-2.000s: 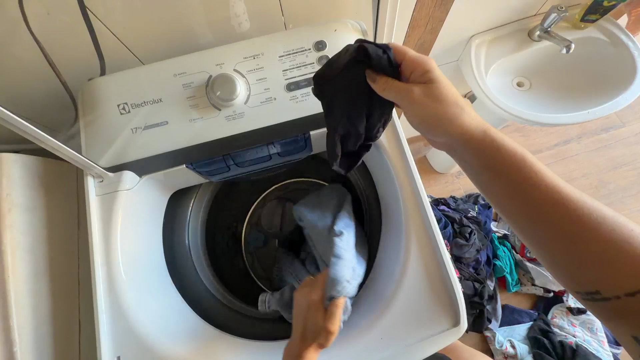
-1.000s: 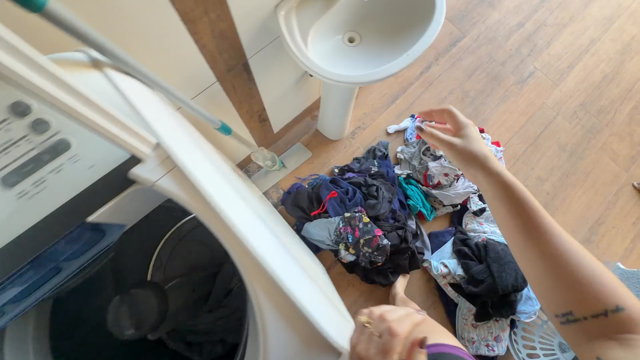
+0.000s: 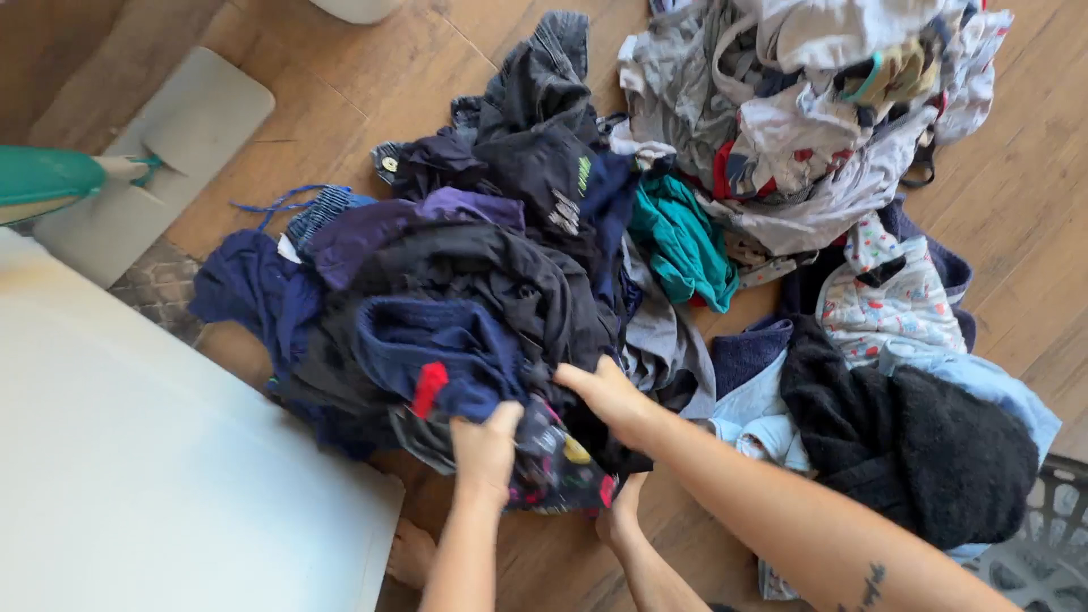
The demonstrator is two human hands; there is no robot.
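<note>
My left hand [image 3: 486, 446] is closed on the lower edge of a navy garment with a red patch [image 3: 463, 348], at the front of a pile of dark clothes. Just right of it, my right hand [image 3: 608, 404] grips dark fabric in the same pile. Between and below the hands lies a dark patterned garment [image 3: 552, 463] with pink and yellow spots. Black cloth [image 3: 476, 255], a purple garment [image 3: 365, 234] and dark jeans [image 3: 540, 76] make up more of the pile. A teal garment [image 3: 680, 242] touches its right side. Fingertips are partly hidden in the cloth.
The white washing machine [image 3: 170, 442] fills the lower left. Pale clothes [image 3: 807, 136] are heaped at upper right; a black fluffy cloth [image 3: 918, 442] lies below, beside a grey plastic basket [image 3: 1037, 544]. A flat mop [image 3: 204, 110] rests at upper left. My feet [image 3: 412, 552] stand near the pile.
Two seconds ago my hands held a black garment and a blue-grey one at the washer drum. Now both are down on the dark pile, gripping cloth. The view has swung to the floor.
</note>
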